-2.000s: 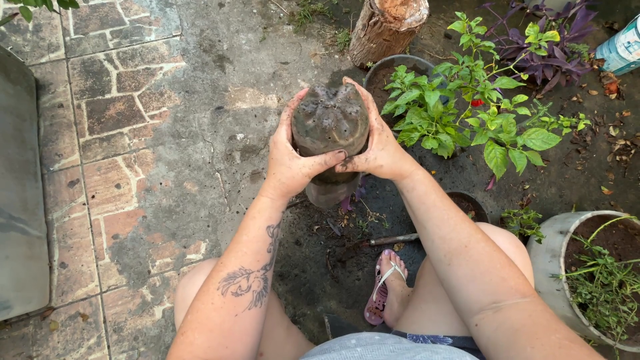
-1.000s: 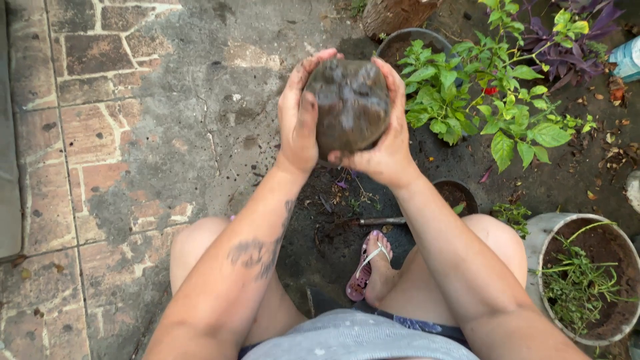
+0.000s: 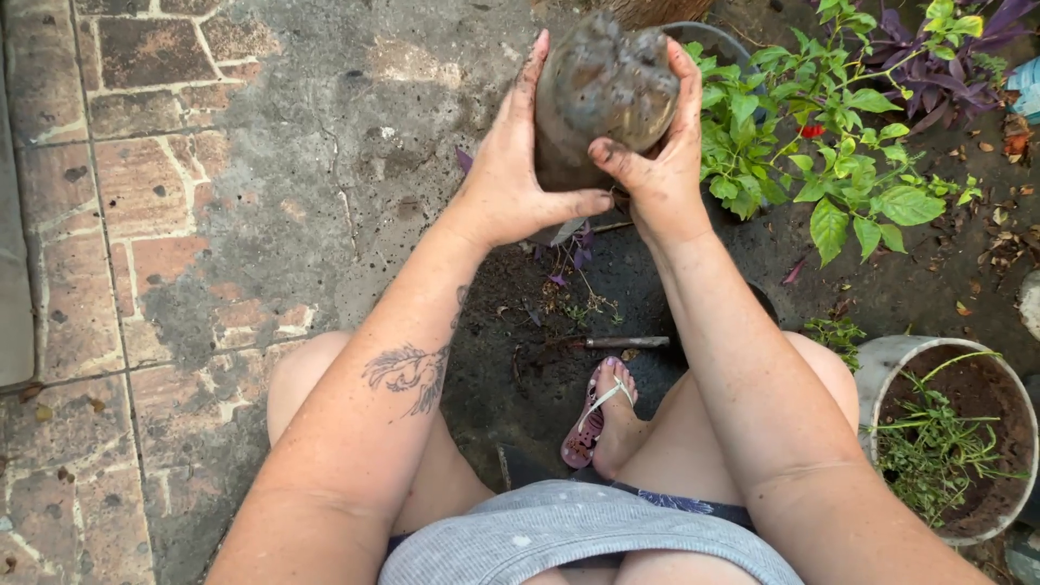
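A large plastic bottle (image 3: 597, 97), its lobed base turned up toward me and smeared with wet mud, is held between my two hands. My left hand (image 3: 520, 162) clasps its left side, fingers spread up along the wall and the thumb across the front. On the other side my right hand (image 3: 662, 150) grips it, with a dirty thumb lying on the bottle's front. Soil marks the fingers of both hands. The lower part of the bottle is mostly hidden behind my hands.
A leafy pepper plant (image 3: 812, 138) with a red fruit grows close to my right hand. Below it stands a round pot (image 3: 886, 398) of soil and weeds. A tool handle (image 3: 626, 342) lies on dark ground near my sandalled foot (image 3: 613, 406). Stone paving (image 3: 146, 195) lies left.
The bottle, seen more upright two seconds ago with its lower part visible, tipped its base toward me one second ago. It remains between both hands throughout.
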